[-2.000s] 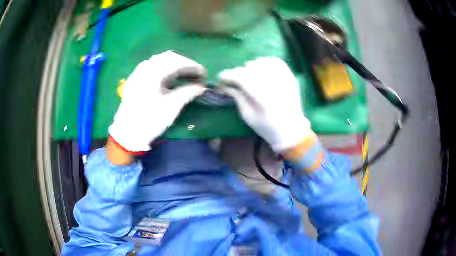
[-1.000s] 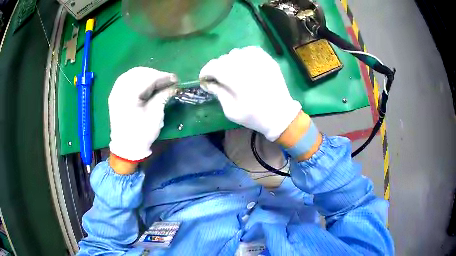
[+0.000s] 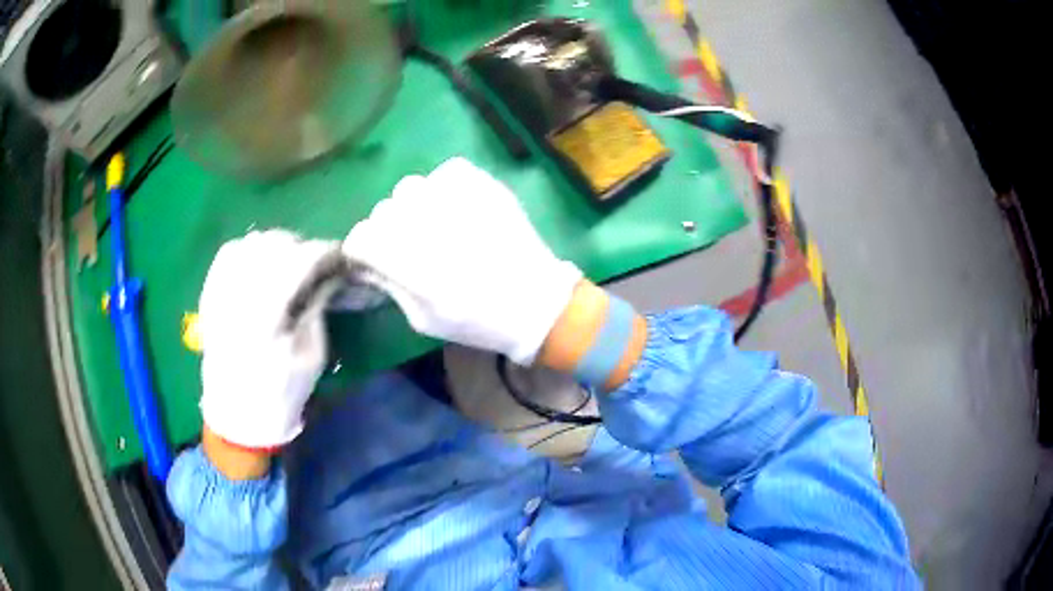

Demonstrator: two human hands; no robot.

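Note:
My left hand [image 3: 263, 341], in a white glove with dirty grey fingers, is at the left of centre over the front of the green mat [image 3: 427, 116]. My right hand [image 3: 462, 260], also white-gloved, meets it from the right, fingertips touching or nearly so. Between and just below the fingertips shows a little of a small shiny clear bag [image 3: 360, 300], pinched by both hands. Most of it is hidden by the gloves, and its contents are too blurred to tell.
A blue solder sucker [image 3: 133, 346] lies at the left and a yellow lump [image 3: 192, 331] beside my left hand. A fume hood [image 3: 289, 92] hangs above. The iron stand [image 3: 549, 69], sponge [image 3: 610, 150] and black cord [image 3: 768, 173] are at the right.
The view has turned, shifting the bench left and tilting it. My hands have drawn together from slightly apart, and the bag between them is now mostly covered.

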